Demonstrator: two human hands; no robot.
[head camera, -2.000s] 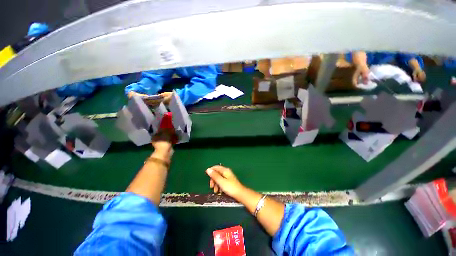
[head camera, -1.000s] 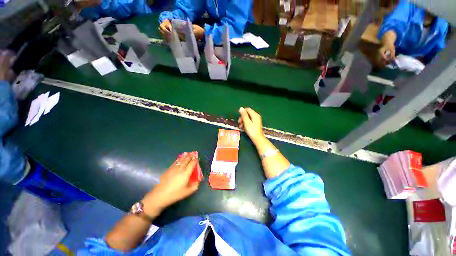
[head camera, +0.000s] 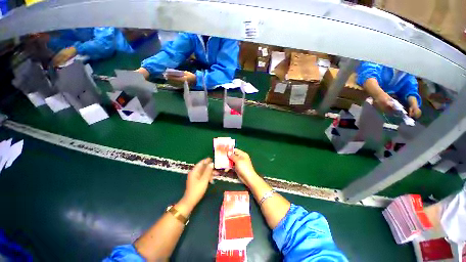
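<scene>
My right hand (head camera: 241, 162) holds a red and white insert card (head camera: 223, 152) over the near side of the green conveyor belt (head camera: 286, 166). My left hand (head camera: 201, 176) is just left of the card, over the edge rail, fingers partly curled; I cannot tell if it holds anything. A fanned stack of red inserts (head camera: 236, 225) lies on the tabletop between my forearms. Two open cartons stand on the belt beyond my hands, a narrow one (head camera: 233, 113) with something red low inside and another (head camera: 196, 105) to its left.
More open cartons (head camera: 134, 105) stand along the belt at left and right (head camera: 348, 134). The edge rail (head camera: 306, 190) crosses in front of me. A slanted post (head camera: 403, 156) and red insert bundles (head camera: 407, 218) are at right. An overhead beam (head camera: 194, 19) spans the top. Workers in blue sit opposite.
My left hand was over the tabletop holding red inserts and has moved forward beside my right hand. My right hand now holds a card. The view has tilted up.
</scene>
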